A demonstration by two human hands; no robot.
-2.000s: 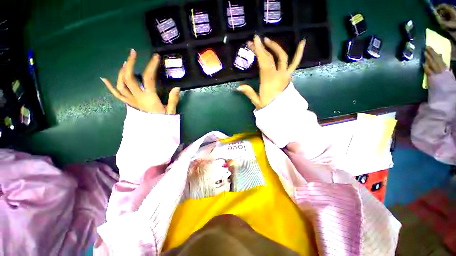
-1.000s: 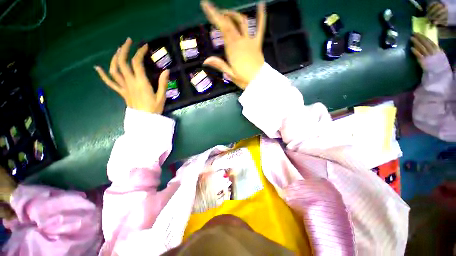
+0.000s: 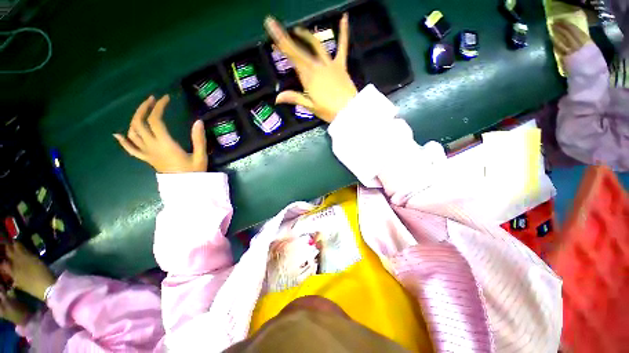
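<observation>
The black tray (image 3: 276, 142) lies tilted on the green bench, with two rows of square pockets. Several watch bodies (image 3: 226, 132) sit in it, their screens lit with green and pale bands; the right-end pockets are empty. My right hand (image 3: 314, 72) is over the tray's middle with fingers spread, covering parts of some watches; it holds nothing visible. My left hand (image 3: 162, 141) is just left of the tray, fingers apart and empty.
Several loose watches (image 3: 441, 56) lie on the bench right of the tray. Papers (image 3: 500, 176) lie on a red tray (image 3: 527, 227) at the bench edge. Another red tray (image 3: 598, 265) is at the right. Neighbours' hands show at both sides; a black tray (image 3: 69, 207) is left.
The tray and bench have shifted left in view, and the tray is more tilted. The screens changed from mostly pale and orange to green bands. My right hand moved over the tray's upper pockets.
</observation>
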